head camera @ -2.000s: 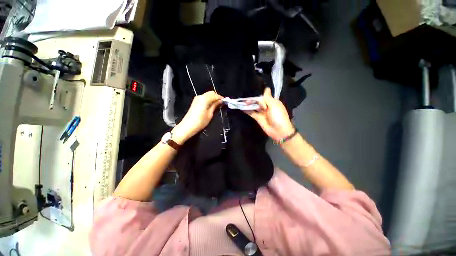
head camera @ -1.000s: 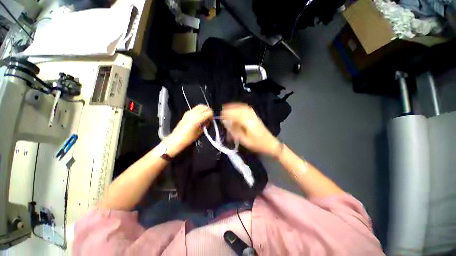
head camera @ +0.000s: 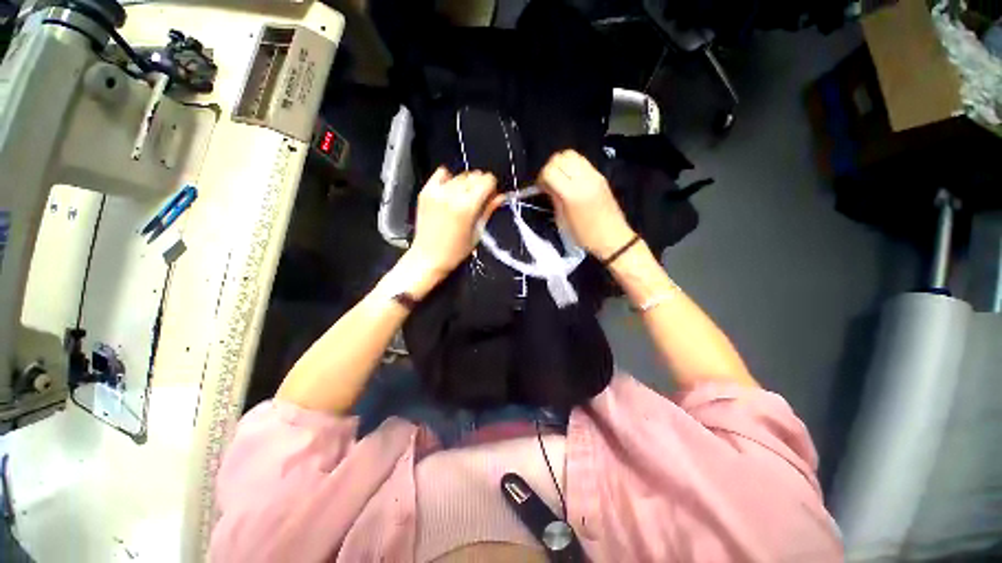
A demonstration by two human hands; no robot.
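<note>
A thick black bundle of garment pieces [head camera: 500, 346] lies across my lap and over a bin with a pale rim. A white fabric tie strip [head camera: 538, 247] loops on top of it, with a loose end hanging toward me. My left hand [head camera: 456, 214] pinches the strip at the left of the loop. My right hand [head camera: 582, 198] pinches it at the right. A short stretch of strip runs between the hands. Thin white threads show on the black cloth beyond the hands.
The sewing machine [head camera: 44, 143] stands on the cream table [head camera: 236, 275] at left, with blue thread snips [head camera: 170, 211] on it. A control box [head camera: 330, 143] shows red digits. The pale bin rim [head camera: 393, 187] is by my left hand. A cardboard box [head camera: 917, 77] and white roll [head camera: 906, 407] are at right.
The strip was stretched between my hands, then dropped into a hanging loop. Now both hands grip it again, close above the bundle. The view has shifted, so the table shows more.
</note>
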